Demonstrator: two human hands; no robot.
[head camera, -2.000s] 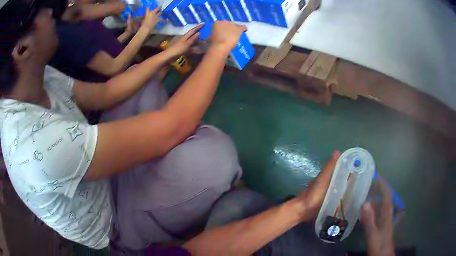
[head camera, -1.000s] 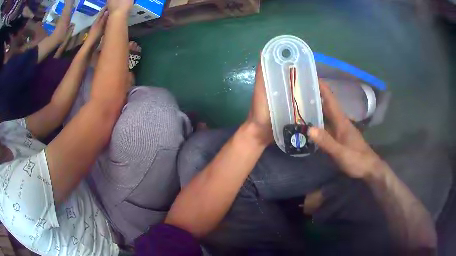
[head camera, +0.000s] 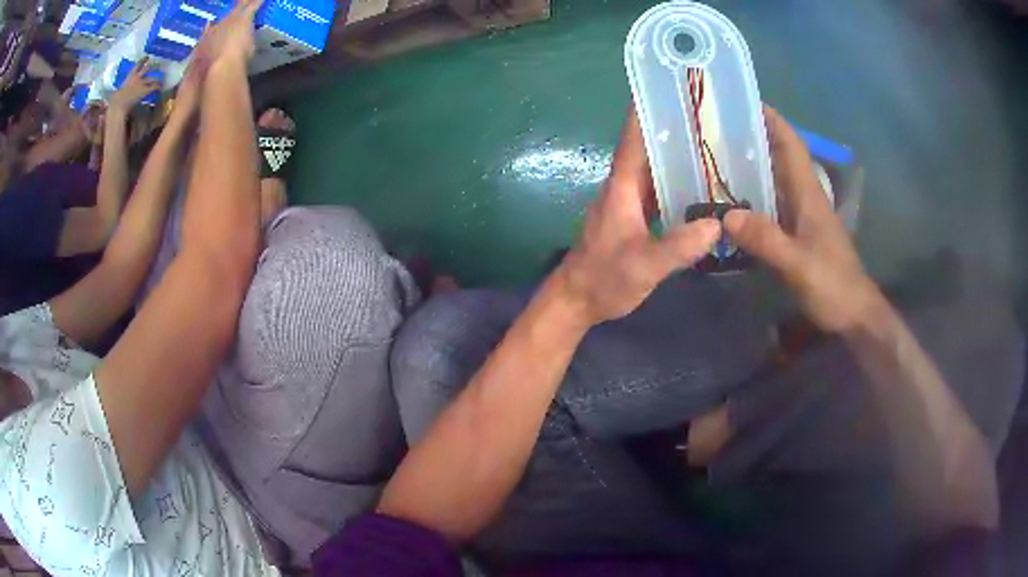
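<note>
A frosted translucent housing with rounded ends is held upright, its open side facing me. A round port is at its far end. Red and black lead wires run down its middle to a small black fan at the near end. My left hand grips the housing's left side, with the thumb on the fan. My right hand grips the right side, with its thumb also on the fan. The thumbs nearly touch and cover much of the fan. Both hands are bare.
A person in a patterned white shirt sits at my left, arms reaching to blue-and-white boxes by a wooden pallet. A blue-edged carton is partly hidden behind my right hand. The green floor lies ahead.
The housing has moved up and slightly right in view since a second ago. My left thumb has come onto the fan beside my right thumb. Earlier, my right hand was off the housing.
</note>
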